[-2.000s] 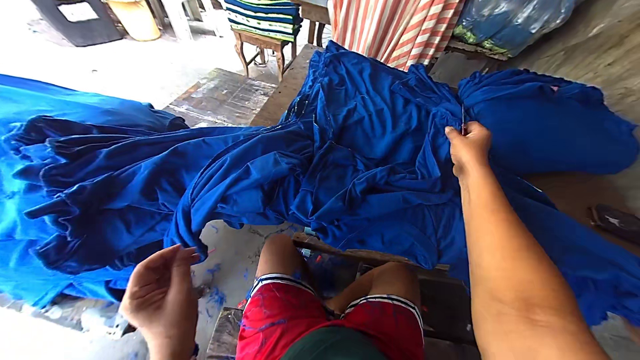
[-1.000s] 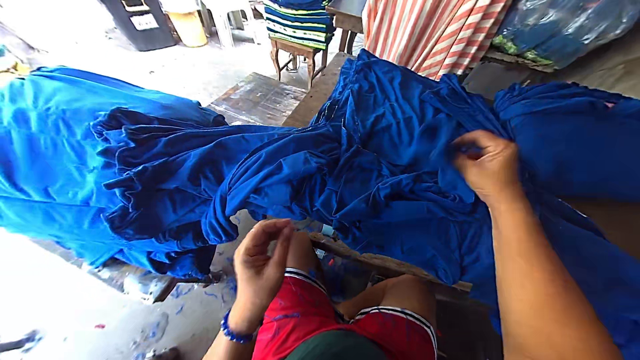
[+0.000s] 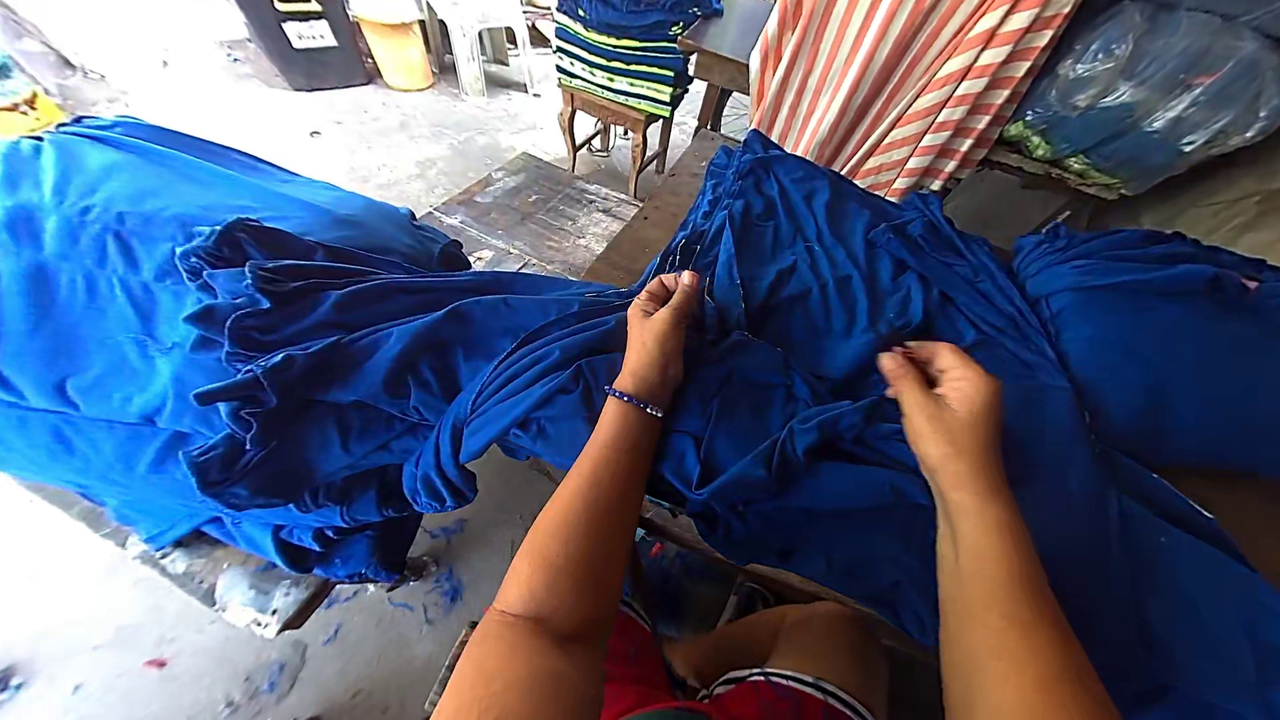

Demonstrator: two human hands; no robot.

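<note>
Dark blue fabric [image 3: 820,280] lies bunched across a wooden bench in front of me, its gathered ruffled end spread to the left over lighter blue cloth [image 3: 90,330]. My left hand [image 3: 660,325], with a beaded bracelet at the wrist, pinches something at the fabric's seam edge, where loose threads show; it looks like thread or the edge itself. To the right, my right hand [image 3: 940,400] hovers just over the fabric with thumb and forefinger together. Whether a thread or small tool is between those fingers cannot be told.
A rolled blue fabric bundle [image 3: 1150,340] lies at the right. Beyond the bench are a low wooden platform [image 3: 535,215], a stool [image 3: 610,115] with stacked striped cloth, red-striped fabric [image 3: 890,80], a plastic-wrapped bundle [image 3: 1150,90], a dark bin [image 3: 305,45] and a yellow bucket [image 3: 395,50].
My left hand has moved from above my lap at the left up onto the middle of the blue fabric. My right hand has come away from the seam near the rolled bundle, where it was two seconds ago.
</note>
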